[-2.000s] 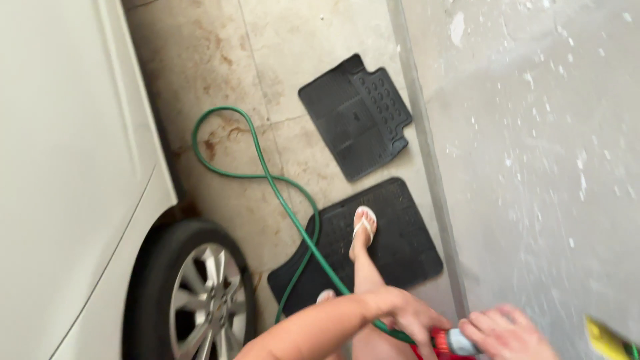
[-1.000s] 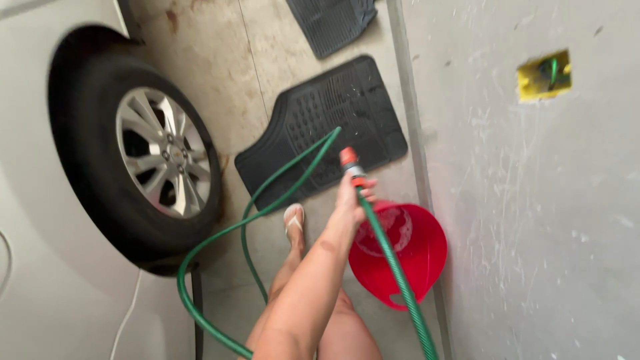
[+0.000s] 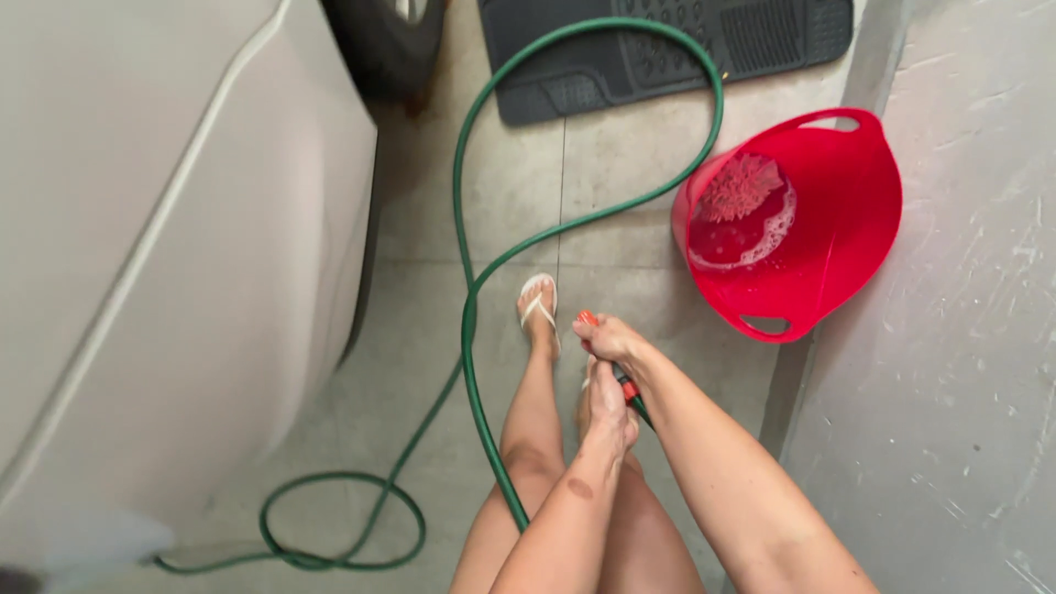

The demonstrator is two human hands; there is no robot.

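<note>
Both my hands are on an orange and grey hose nozzle (image 3: 629, 388) at the lower middle of the view. My right hand (image 3: 615, 338) is closed around its front end, and the orange tip shows beyond the fingers. My left hand (image 3: 608, 404) grips it just behind, near the orange connector. The green garden hose (image 3: 472, 355) runs from there and lies in loops over the floor. To the right, a red flexible tub (image 3: 850, 223) holds soapy water and a pink chenille wash mitt (image 3: 742, 188). My fingers partly hide the nozzle.
A light-coloured car body (image 3: 247, 247) fills the left side, with a tyre (image 3: 388, 49) at the top. Black rubber car mats (image 3: 569, 91) lie on the concrete floor at the top. A scuffed grey wall (image 3: 949, 371) stands along the right. My feet wear white flip-flops.
One second ago a single hand held the nozzle out near the mat; now both hands are on it, close to my legs. The view has shifted toward the tub and the car's end.
</note>
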